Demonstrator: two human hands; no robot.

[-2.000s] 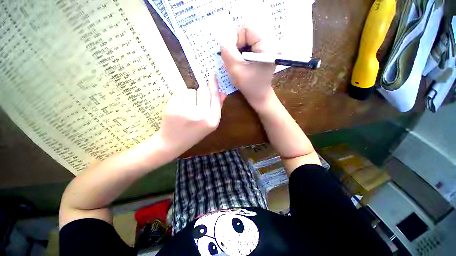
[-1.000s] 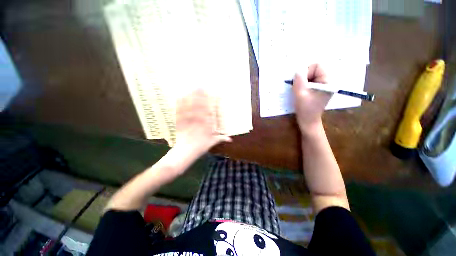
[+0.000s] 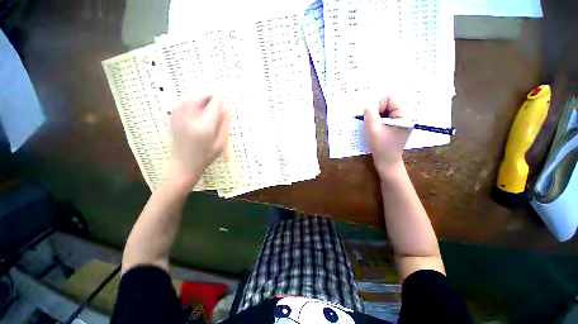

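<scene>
Yellowish printed sheets (image 3: pixel 272 101) overlap and fan out on the left of the desk, with a few dark dots near their left side. My left hand (image 3: pixel 196 130) rests on them, slightly blurred, fingers curled; whether it grips a sheet edge is hidden. A white sheet with rows and columns (image 3: pixel 393 57) lies to the right. My right hand (image 3: pixel 386 136) lies on its lower part and holds a pen (image 3: pixel 405 124) with a white barrel and dark end, its tip pointing left near the paper.
The dark reddish-brown desk (image 3: pixel 342 196) bears a yellow torch-like thing (image 3: pixel 523 145) with a black end at right. A folded white and grey-beige bundle (image 3: pixel 561 183) is beside it. A pale sheet (image 3: pixel 16 95) is at far left. A grey-green flat thing (image 3: pixel 488 28) lies at the far side.
The view has shifted left, then slightly further back. My left hand moved from near the white sheet onto the yellowish sheets and leftwards; these now fan out wider. My right hand still holds the pen.
</scene>
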